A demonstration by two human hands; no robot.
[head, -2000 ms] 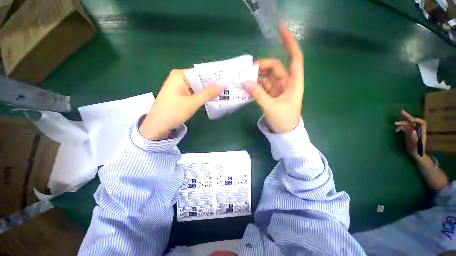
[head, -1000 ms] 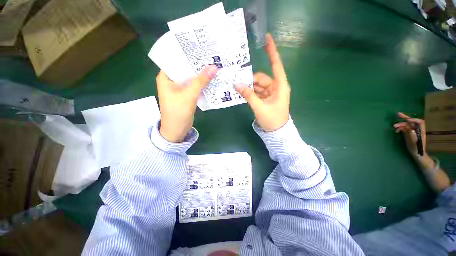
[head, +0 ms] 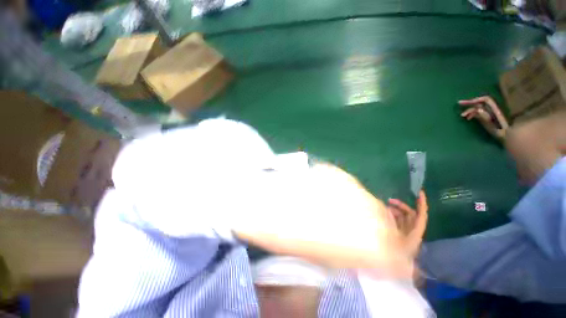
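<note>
My left hand [head: 332, 208] is blurred, very close to the camera and washed out to white, and its fingers cannot be made out. My left sleeve [head: 186, 174] is a large overexposed shape across the middle. My right hand [head: 408, 220] is to the right of it, with the index finger raised and other fingers bent; its thumb side is hidden by the glare. A small white edge [head: 291, 161], perhaps paper, shows above my left hand. The printed sheets seen earlier cannot be made out.
Two brown cartons [head: 186, 71] stand on the green surface [head: 298, 93] at upper left. Larger cartons [head: 93, 164] are at left, by a grey rail [head: 80, 87]. A pale strip [head: 416, 171] lies beyond my right fingertips. Another person's hand [head: 487, 117] is near a carton [head: 534, 87] at right.
The view has shifted, showing more of the far surface. My left arm has come close to the camera and swung right. My right hand appears lower and farther right. The held sheets are no longer distinguishable.
</note>
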